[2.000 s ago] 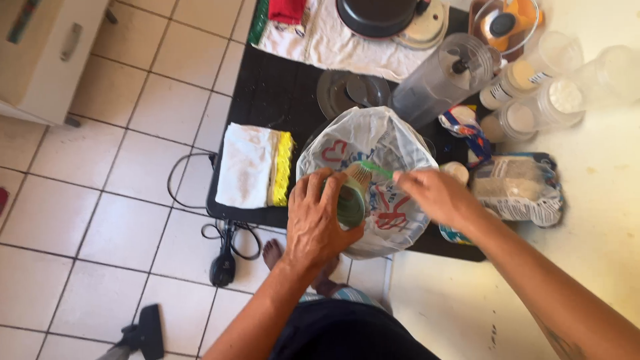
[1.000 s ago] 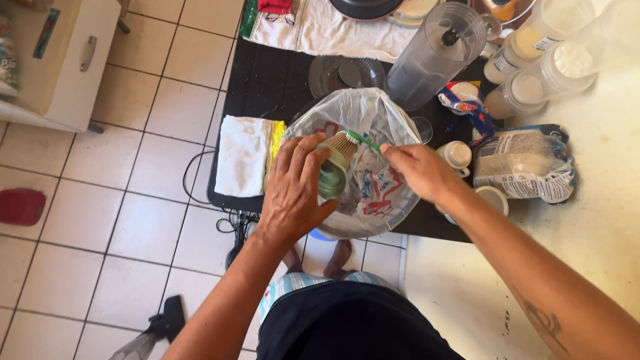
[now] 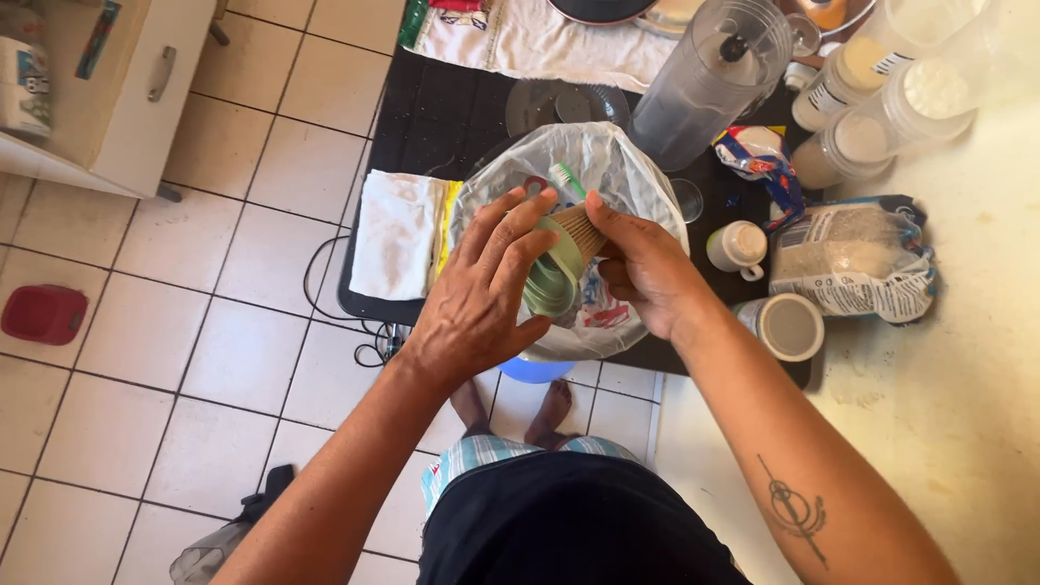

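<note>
Over a bin lined with a clear plastic bag (image 3: 642,171), my left hand (image 3: 487,284) holds a round green plastic part (image 3: 555,280) that is joined to a pleated filter (image 3: 583,230). My right hand (image 3: 646,268) grips the pleated end between thumb and fingers. A green toothbrush (image 3: 570,179) with white bristles points up and left, just above the filter and beside my right thumb; its lower end is hidden. Red and blue print shows on the bag below my hands.
A black table (image 3: 455,106) carries a folded white cloth (image 3: 396,236), a tall clear container (image 3: 707,81), a dark round lid (image 3: 528,110), a white mug (image 3: 736,246), a lidded jar (image 3: 786,327), a plastic packet (image 3: 853,260) and several tubs. A cable (image 3: 313,268) hangs at its left edge.
The toothbrush was at the filter's pleats in the earlier frames; it now points up, away from them. My right hand has moved onto the pleated end.
</note>
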